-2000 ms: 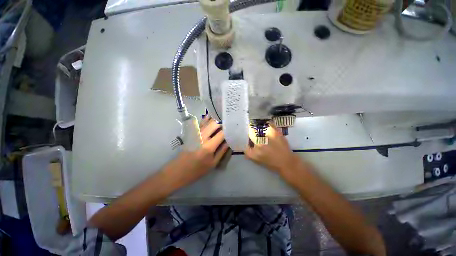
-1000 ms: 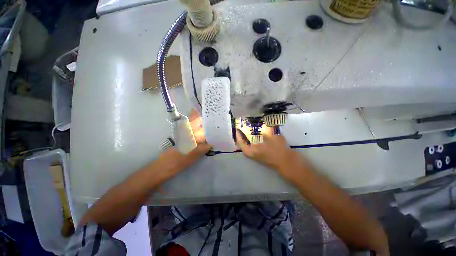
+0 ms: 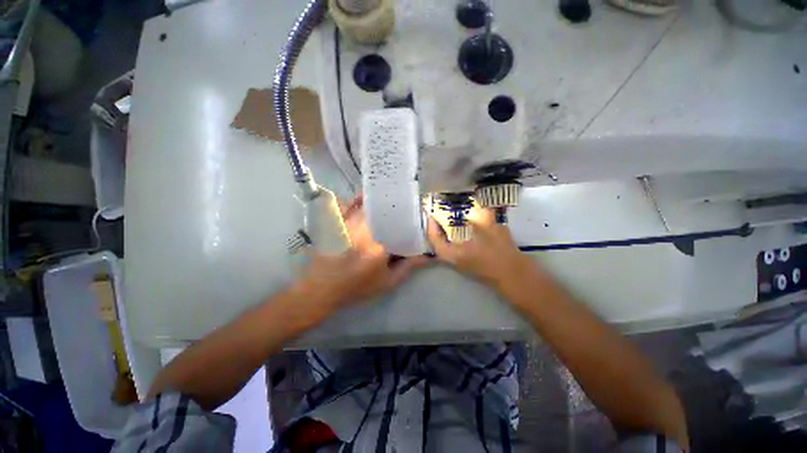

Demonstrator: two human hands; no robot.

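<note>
The white sewing machine head (image 3: 602,106) stands on a pale table. Its long speckled cover (image 3: 390,177) hides the needle area and some of my fingertips. My left hand (image 3: 358,265) lies at the left of the cover, fingers reaching under it. My right hand (image 3: 473,248) is at the right of the cover, below the ribbed tension dial (image 3: 498,195), fingers bent in the lit area. Whether either hand pinches a piece cannot be seen. A brown cut piece (image 3: 257,114) lies flat left of the head, partly behind the lamp tube.
The gooseneck lamp (image 3: 281,97) curves down close to my left hand. A black switch box (image 3: 782,270) is at the right table edge. A white bin (image 3: 66,301) holding yellow and brown things stands left of the table. Grey cloth (image 3: 761,372) is heaped at lower right.
Over the frames, my left hand moved from beside the cover to its lower left corner, then in closer with fingers under it. My right hand stayed near the dial. The whole view has shifted slightly.
</note>
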